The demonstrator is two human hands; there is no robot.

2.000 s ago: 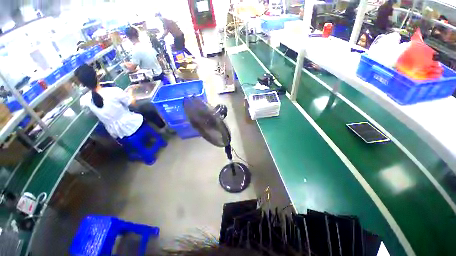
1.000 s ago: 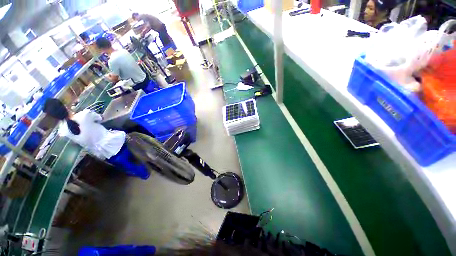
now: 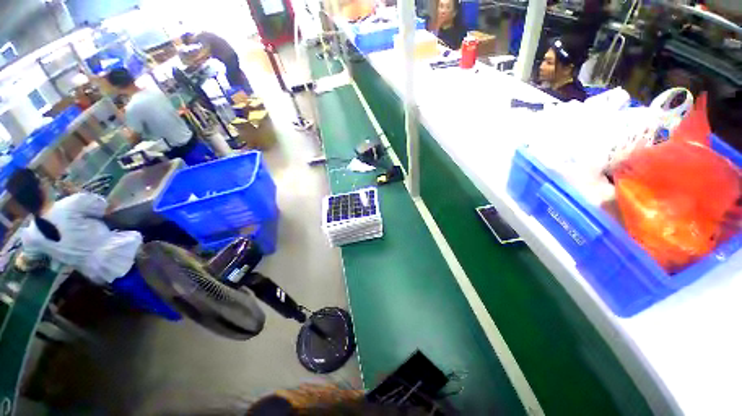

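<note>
Black plastic back covers show at the bottom edge, at the near end of the green bench; thin wires stick out to their right. The picture's edge cuts them off, and what holds or supports them is hidden. A neat stack of solar panels, dark grid on top and white edges, sits further along the bench. A single panel lies on the green surface beyond the pale rail, partly under the white shelf. Neither of my hands is in view. A dark blurred shape covers the bottom edge.
A black pedestal fan stands left of the bench, with a large blue crate behind. Another blue crate with bags is on the white shelf. A red can stands there. Several people are around. A white pillar rises beside the bench.
The view has swung right and closer to the bench. The panel stack and fan appear further left, the shelf crate looks larger, and fewer back covers show at the bottom.
</note>
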